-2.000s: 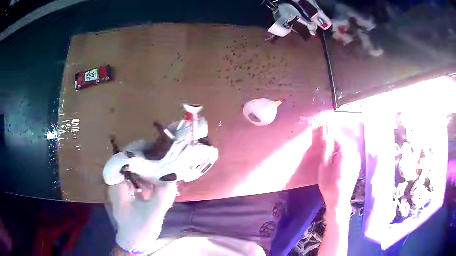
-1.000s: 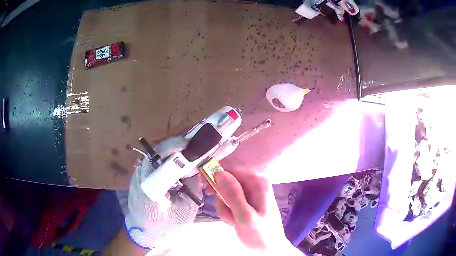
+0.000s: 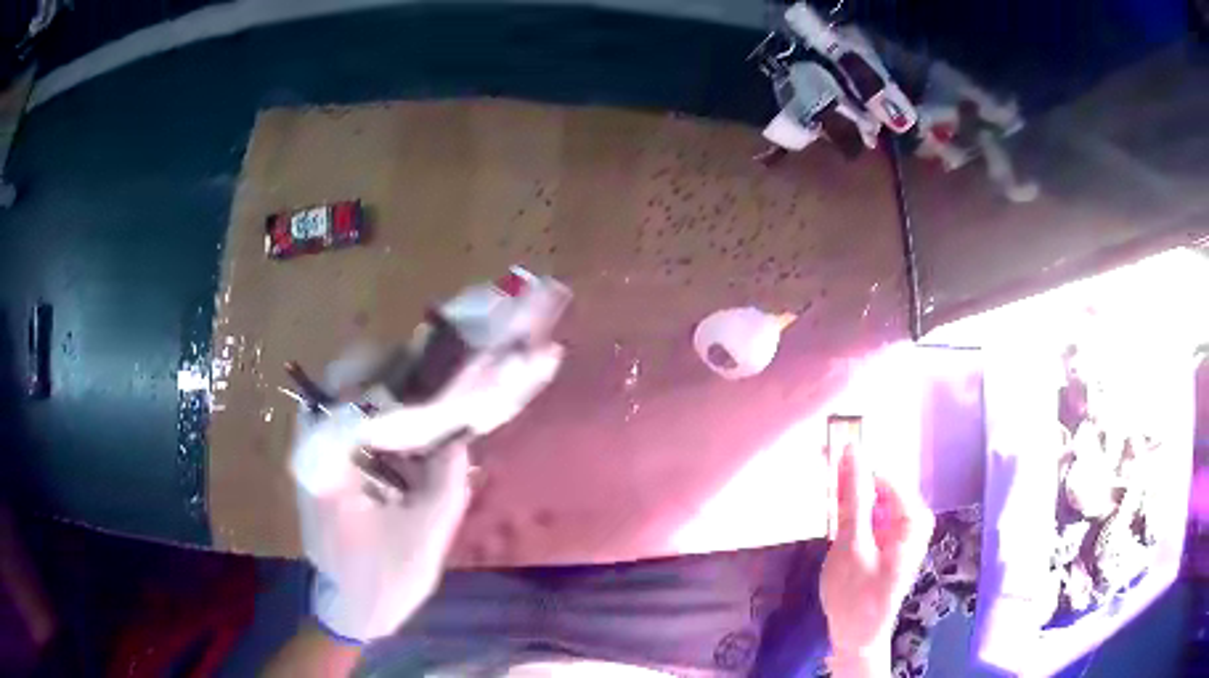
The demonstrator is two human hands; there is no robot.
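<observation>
My left hand [image 3: 378,550], in a white knit glove with a blue cuff, holds a white toy motorcycle [image 3: 497,384] above the cardboard's near left part. The motorcycle is blurred; its dark seat faces up, its red tail piece points away to the right and its dark handlebars are near my glove. My bare right hand [image 3: 868,563] is at the cardboard's near right edge, with thumb and fingers on a thin flat gold-tan tool [image 3: 845,444]. Bright glare hides part of the tool and what lies under it.
A white glue bottle [image 3: 743,342] lies on the cardboard [image 3: 438,159]. A red-black labelled block [image 3: 314,228] lies at left, a black rod [image 3: 41,351] farther left. White motorcycle units [image 3: 849,80] stand at the far right. A white parts tray [image 3: 1001,530] and dark-white parts [image 3: 941,576] are at right.
My right hand has moved from the motorcycle to the right edge with the gold tool. The motorcycle has shifted left in my left hand. The view has shifted.
</observation>
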